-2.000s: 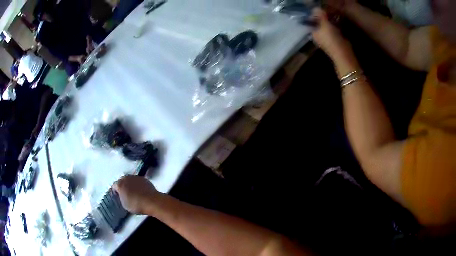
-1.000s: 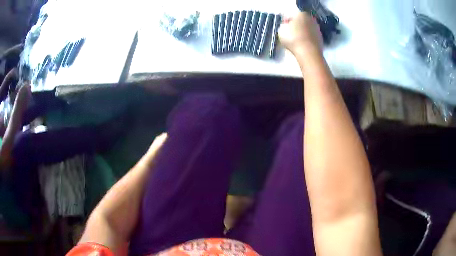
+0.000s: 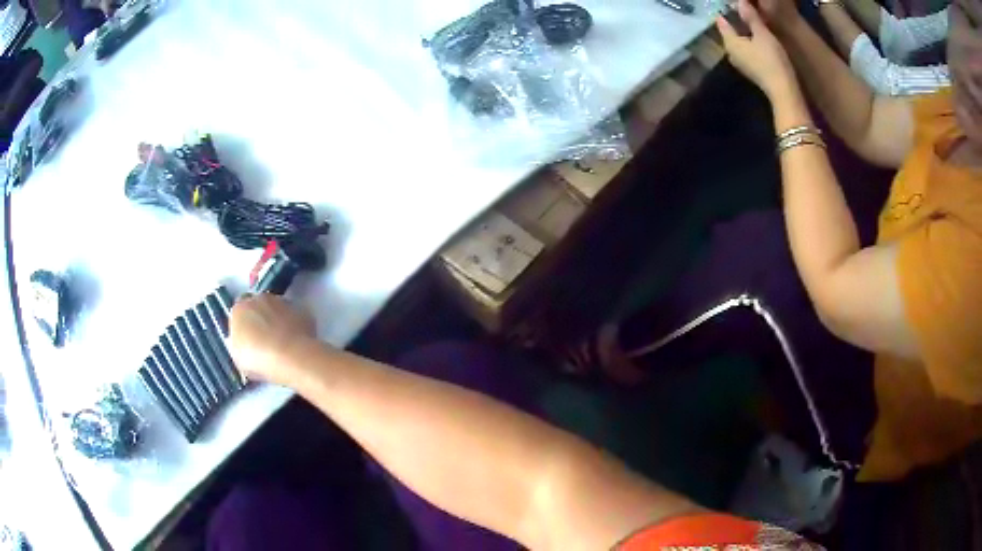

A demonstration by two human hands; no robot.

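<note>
A row of several dark, slim sticks [image 3: 194, 364] lies side by side near the table's front edge. My right hand [image 3: 271, 339] rests at the row's right end with its fingers curled. What is under the fingers is hidden, so I cannot tell whether it grips anything. A black block with a red patch [image 3: 265, 260] shows just beyond my fingers. A coiled black cable [image 3: 267, 222] lies beside it, and a partly bagged black coil [image 3: 156, 178] lies farther left. My left hand is not in view.
Bagged black cables [image 3: 490, 70] lie farther along the white-covered table [image 3: 345, 140]. Small bagged items [image 3: 104, 423] lie left of the row. Wooden timber [image 3: 493, 254] shows under the table edge. A person in an orange top [image 3: 926, 269] sits at the right, hands at the table.
The view has swung right since one second ago, bringing the neighbouring person back into the picture. My left forearm, seen then over my lap, is out of view. My right hand stays by the row's end.
</note>
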